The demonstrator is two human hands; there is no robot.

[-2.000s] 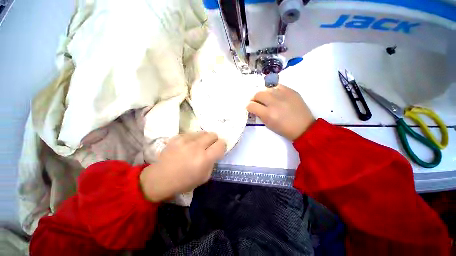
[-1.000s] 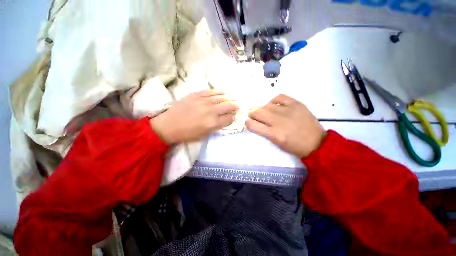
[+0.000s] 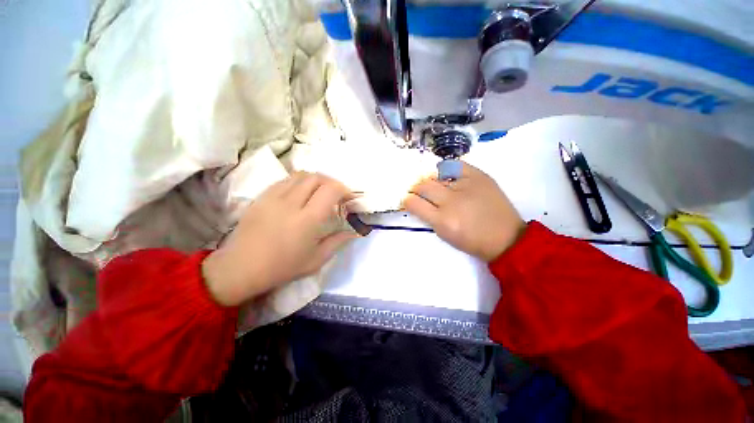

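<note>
The cream padded jacket (image 3: 190, 91) is heaped over the left of the table, its edge running right under the bright light at the sewing spot. My left hand (image 3: 285, 231) grips the jacket's edge between thumb and fingers; a small dark strip shows at the fingertips. My right hand (image 3: 467, 211) has its fingertips on the cream edge just in front of the needle area. The presser foot area (image 3: 407, 142) of the white sewing machine (image 3: 529, 74) is right behind the cloth; glare hides the needle point.
Black thread snips (image 3: 589, 190) and scissors (image 3: 661, 227) with yellow and green handles lie on the table to the right. A ruler strip (image 3: 397, 320) runs along the front edge. The wearer's dark-clothed lap is below.
Since one second ago my left hand has moved left and down, turning up a dark strip at the edge. My right hand has shifted slightly left. The view has tilted, showing more machine head.
</note>
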